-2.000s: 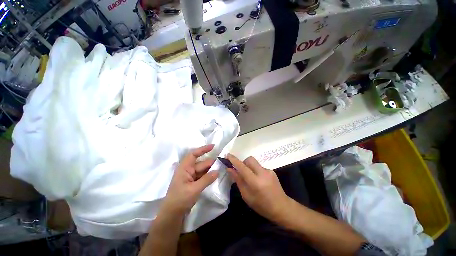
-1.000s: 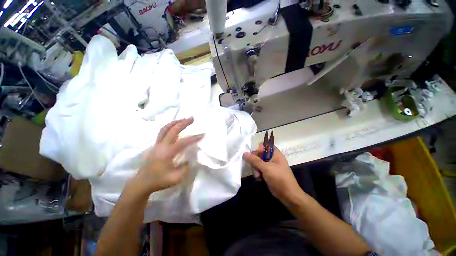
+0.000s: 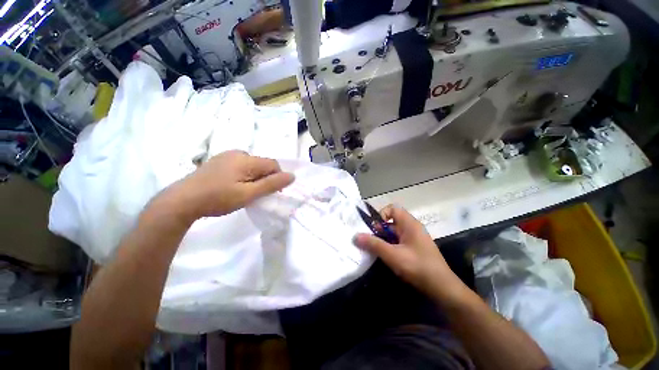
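The white garment [image 3: 217,260] lies heaped left of the sewing machine and over the table's front edge. My left hand [image 3: 235,184] lies over its middle, fingers together and pointing right, with the fingertips at a fold of cloth; whether they pinch it is hard to tell. My right hand [image 3: 405,242] is at the garment's right edge and holds the dark blue thread snips [image 3: 378,224]. Their two pointed blades are apart and point up and left. The right thumb tip touches the garment's edge.
The white sewing machine [image 3: 498,79] stands behind, its needle area [image 3: 350,144] close to the cloth. A green dish [image 3: 563,162] and white scraps [image 3: 495,157] lie on the tabletop at right. A yellow bin [image 3: 614,278] with white garments stands below right.
My left hand has moved from the cloth's right edge back over its middle, and the garment is spread wider there. The snips in my right hand turned from closely pinched to blades showing, now tilted left.
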